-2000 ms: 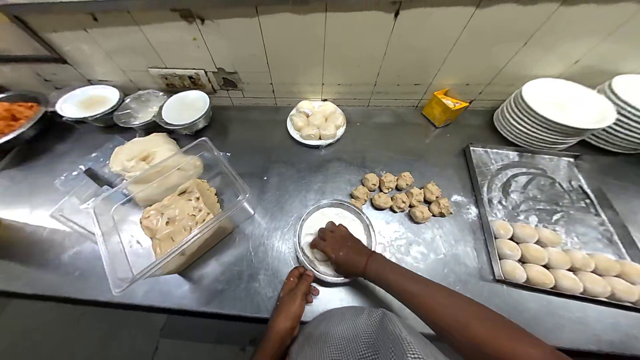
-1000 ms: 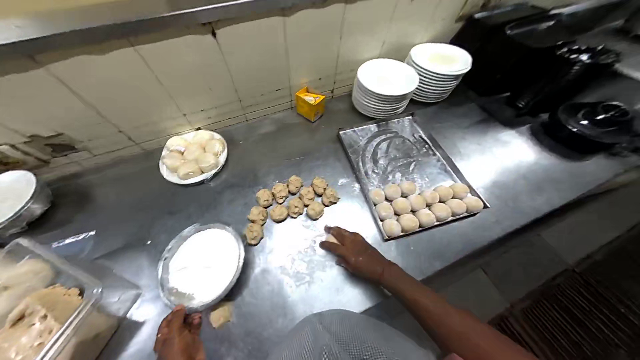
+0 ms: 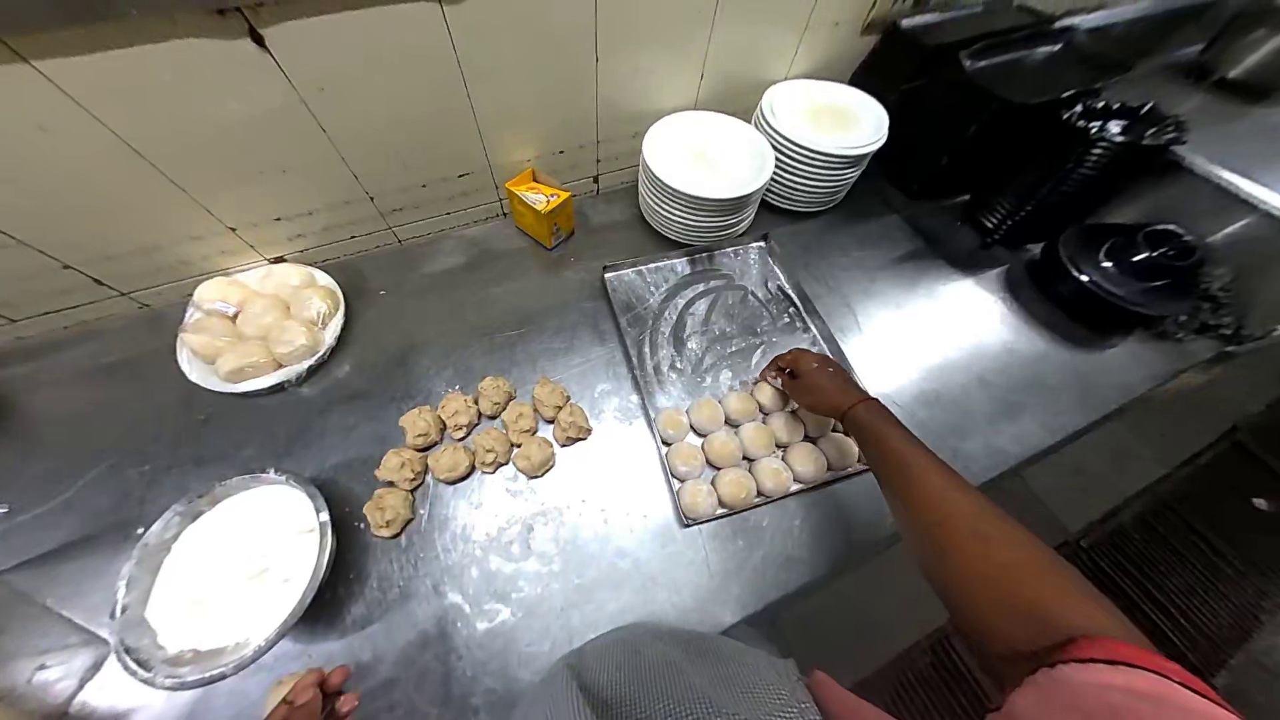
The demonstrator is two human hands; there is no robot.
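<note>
My right hand (image 3: 812, 382) reaches over a shallow metal tray (image 3: 640, 345), its bent fingertips at the back row of smooth, floured dough balls (image 3: 722, 448). Whether it grips one is hidden by the fingers. At the bottom edge, partly out of view, my left hand (image 3: 318, 697) has its fingers curled around a pale piece of dough (image 3: 284, 688). Just above and left of it is a metal bowl of white flour (image 3: 232, 565). Rough dough lumps (image 3: 491, 449) lie in a loose group between bowl and tray.
A plate of plastic-covered dough balls (image 3: 262, 322) sits near the tiled wall. A yellow box (image 3: 541, 208) and two stacks of white plates (image 3: 706, 175) (image 3: 822, 140) stand behind the tray. Black cookware (image 3: 1125, 270) is at the right. Flour dusts the steel counter (image 3: 530, 560).
My right hand has gone from the flour bowl, across the counter, to the tray. My left hand now holds dough; a loose piece lay beside it one second ago. The view has turned right.
</note>
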